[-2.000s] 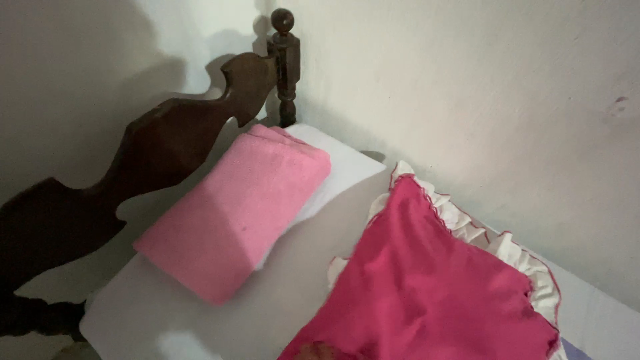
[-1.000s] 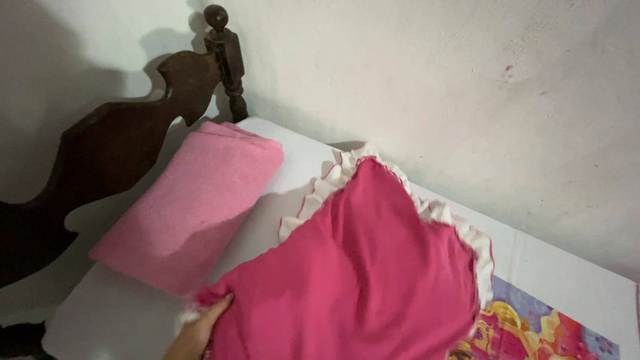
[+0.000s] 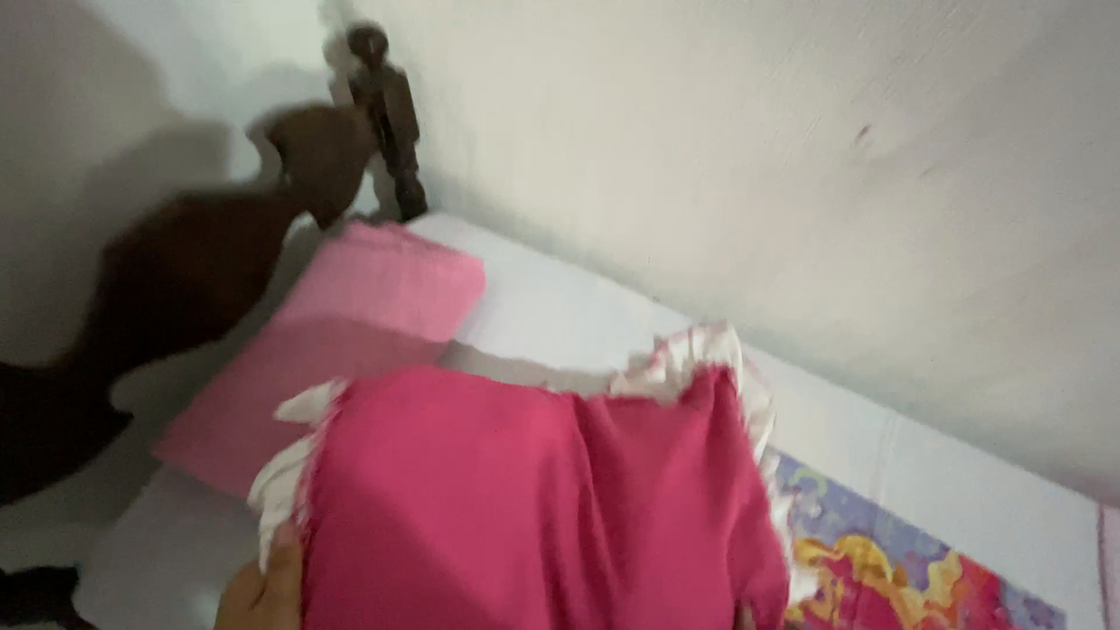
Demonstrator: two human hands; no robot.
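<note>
A dark pink cloth cover (image 3: 525, 499) with a white ruffled edge hangs across the lower middle of the view, above the bed. My left hand (image 3: 262, 586) grips its ruffled left edge at the bottom of the view. At the cover's lower right edge a small part of my right hand (image 3: 745, 618) shows; most of it is hidden, so its hold is unclear. Behind the cover, a folded light pink cloth (image 3: 350, 324) lies at the head of the bed, partly overlapped in view by the cover's left side.
The white bed surface (image 3: 560, 306) runs along a pale wall (image 3: 744, 175). A dark carved wooden headboard (image 3: 201, 254) with a turned post stands at the left. A colorful printed panel (image 3: 910, 560) lies on the bed at the lower right.
The dark pink cover lay over the bed two seconds ago; it is now lifted, with its ruffled left edge in my left hand. The folded light pink cloth has stayed in place.
</note>
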